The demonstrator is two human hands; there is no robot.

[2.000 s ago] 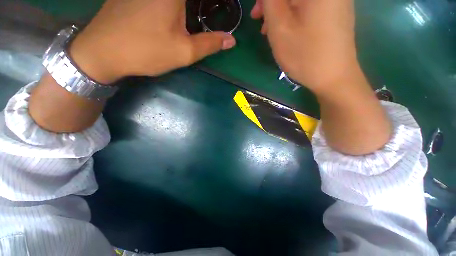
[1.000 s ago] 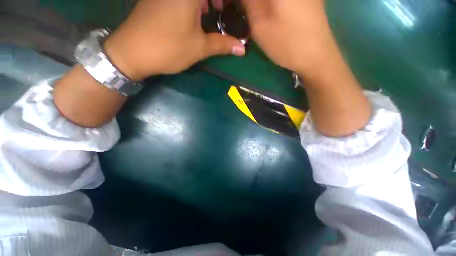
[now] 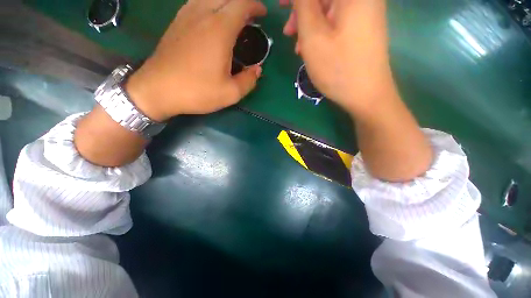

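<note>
My left hand [image 3: 195,64], with a silver metal bracelet [image 3: 119,103] on the wrist, holds a round watch head [image 3: 252,46] with black face and silver rim between thumb and fingers. My right hand [image 3: 343,55] is just right of it, apart from the watch head, its fingers curled near the top edge. Whether it holds a thin tool cannot be told. Another watch head [image 3: 307,86] lies on the green belt, partly hidden by my right hand.
A watch head [image 3: 105,13] lies at the upper left and another [image 3: 510,193] at the far right. A yellow and black striped marker [image 3: 317,158] lies along the belt edge [image 3: 262,118]. A small dark block [image 3: 499,269] is at the lower right. Shiny parts [image 3: 520,10] show at the upper right corner.
My right hand has moved away from the watch head in my left hand, uncovering its face. Watch heads on the belt now show at the upper left and beside my right hand.
</note>
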